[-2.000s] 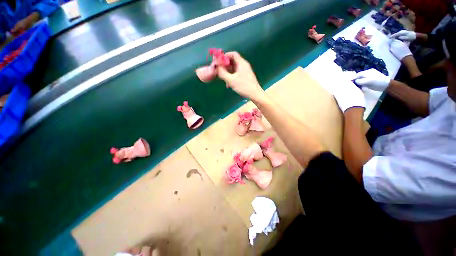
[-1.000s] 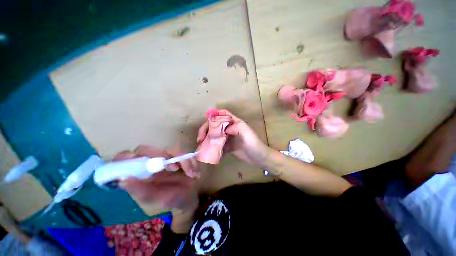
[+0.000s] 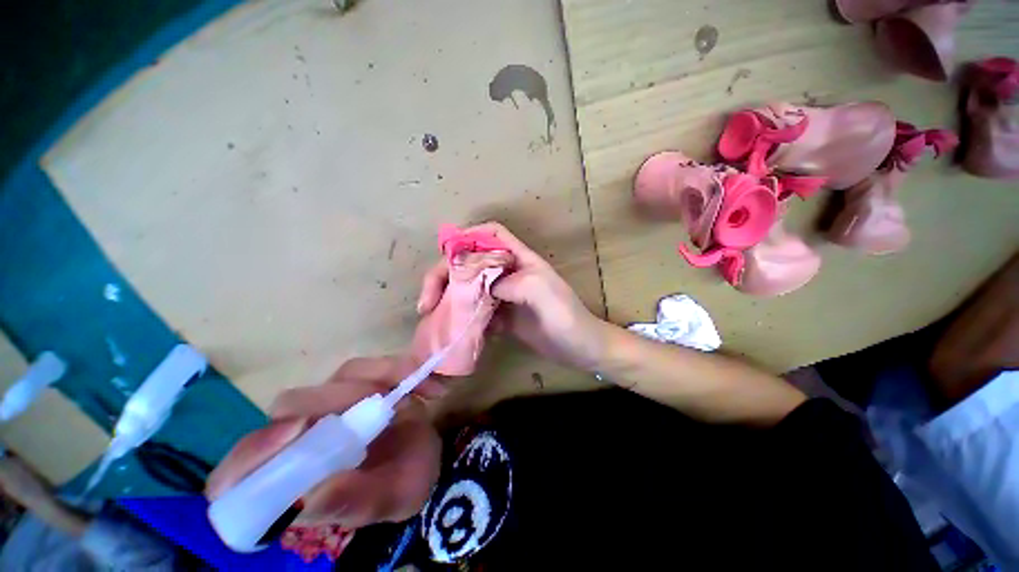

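Observation:
My right hand [image 3: 548,307] holds a pink figure part [image 3: 456,330] above the cardboard mat [image 3: 335,168], its red-pink trim at the top and its wide end toward me. My left hand [image 3: 369,458] is slightly blurred and grips a white glue bottle [image 3: 285,480]. The bottle's long thin tip crosses the front of the part and points at its upper area near my right thumb. Whether the tip touches the part I cannot tell. A crumpled white cloth [image 3: 684,323] lies to the right of my right wrist.
Several pink parts [image 3: 844,140] with red-pink trim lie on the mat at the right. Spare glue bottles [image 3: 162,391] and dark scissor handles [image 3: 179,467] lie at left. Small red-pink parts [image 3: 316,541] and a blue container [image 3: 168,525] are below. Another person's sleeve [image 3: 972,447] is at right.
My right hand came back from the belt and holds a part over the mat. Since the last earlier frame, the bottle has tilted upward and its tip has moved from the part's lower edge toward its top.

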